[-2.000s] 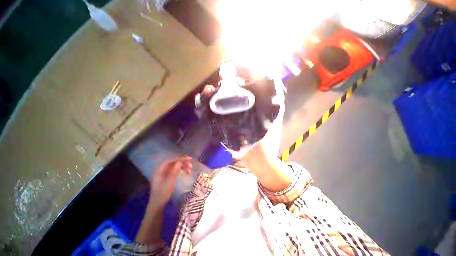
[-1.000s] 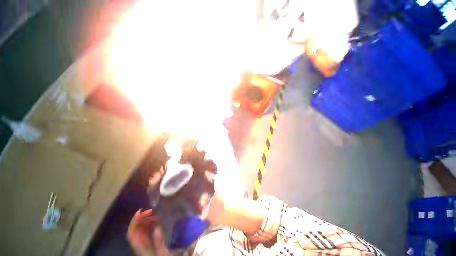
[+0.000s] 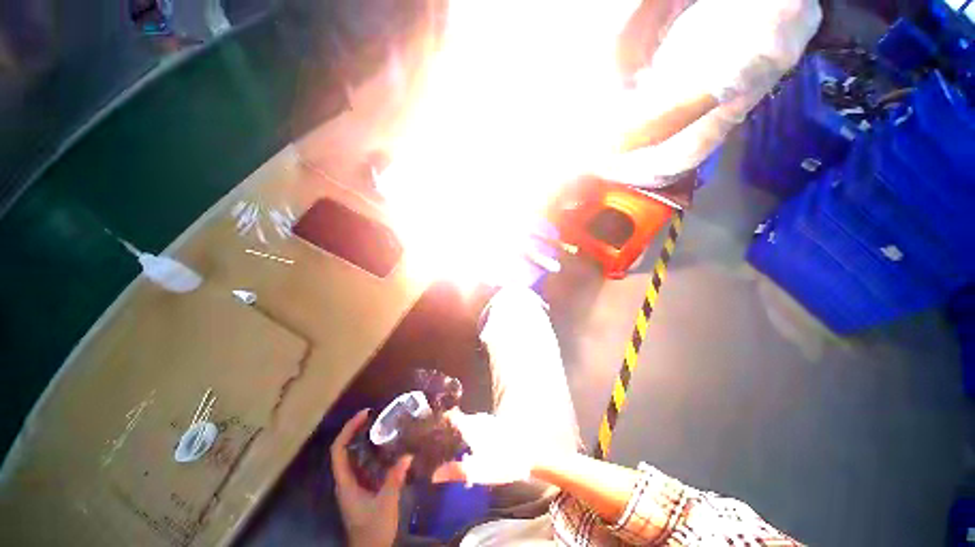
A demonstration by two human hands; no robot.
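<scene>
A round unit with a white rim (image 3: 400, 418) and a dark mass around and behind it is held over my lap. My left hand (image 3: 366, 483), bare, has its thumb and fingers around the unit's lower left side. My right hand (image 3: 483, 447), in a white glove and overexposed, is at the unit's right side with fingertips on the dark mass. A small white-rimmed dish (image 3: 196, 442) with thin sticks in it sits on the cardboard-covered bench (image 3: 230, 358). The unit's underside is hidden by the hands.
A squeeze bottle (image 3: 171, 274), small white cap-like piece (image 3: 245, 297), white slivers (image 3: 262, 220) and black phone (image 3: 347, 235) lie on the bench. A green belt (image 3: 91, 256) runs beyond. An orange-red stool (image 3: 625, 230), another person's arm (image 3: 668, 123) and blue bins (image 3: 855, 256) are right. Glare hides the centre.
My left hand, apart from the unit two seconds ago, is now around it. The unit is lower and its white rim is tilted. The view has shifted, bringing the phone into sight.
</scene>
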